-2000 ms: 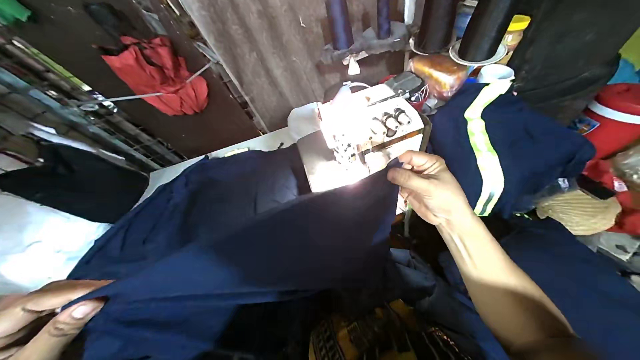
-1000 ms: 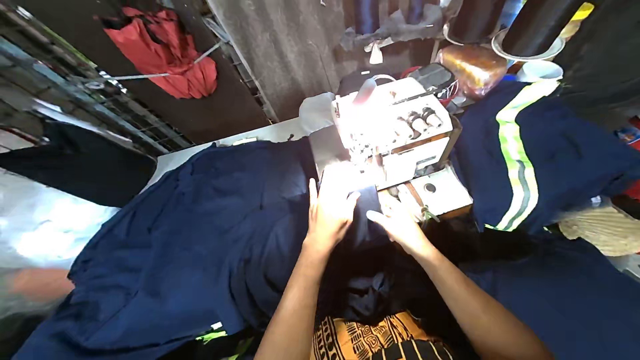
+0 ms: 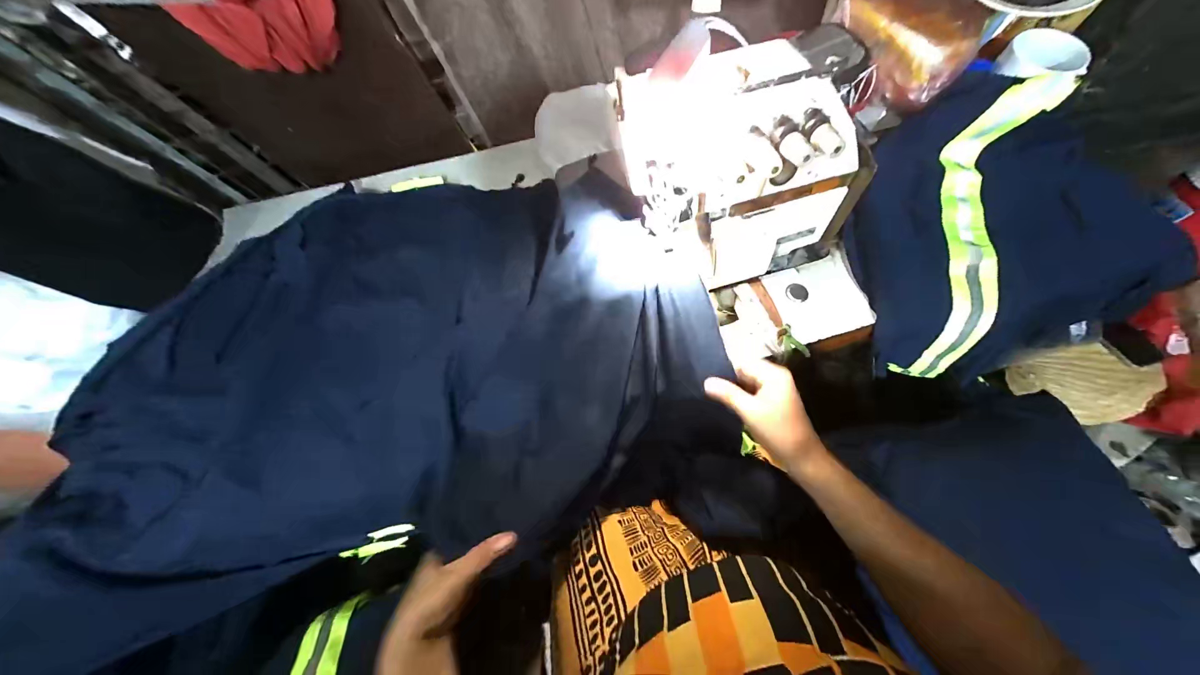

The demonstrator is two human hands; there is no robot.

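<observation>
Dark blue fabric spreads over the table and runs under the needle area of a white overlock sewing machine, whose lamp glares on the cloth. My right hand pinches the fabric's right edge between thumb and fingers, just below the machine's front. Low in the view, my left hand lies against the near edge of the fabric, thumb extended; its fingers are partly hidden, so its grip is unclear.
More dark blue cloth with a yellow-green reflective strip lies right of the machine. A white cup stands behind it. Red cloth hangs at the upper left. Patterned orange and black cloth covers my lap. Part of another person's skin shows at the left edge.
Both hands have moved from beside the needle area toward my lap, the left one farther. Two seconds ago they held the cloth stretched between them.
</observation>
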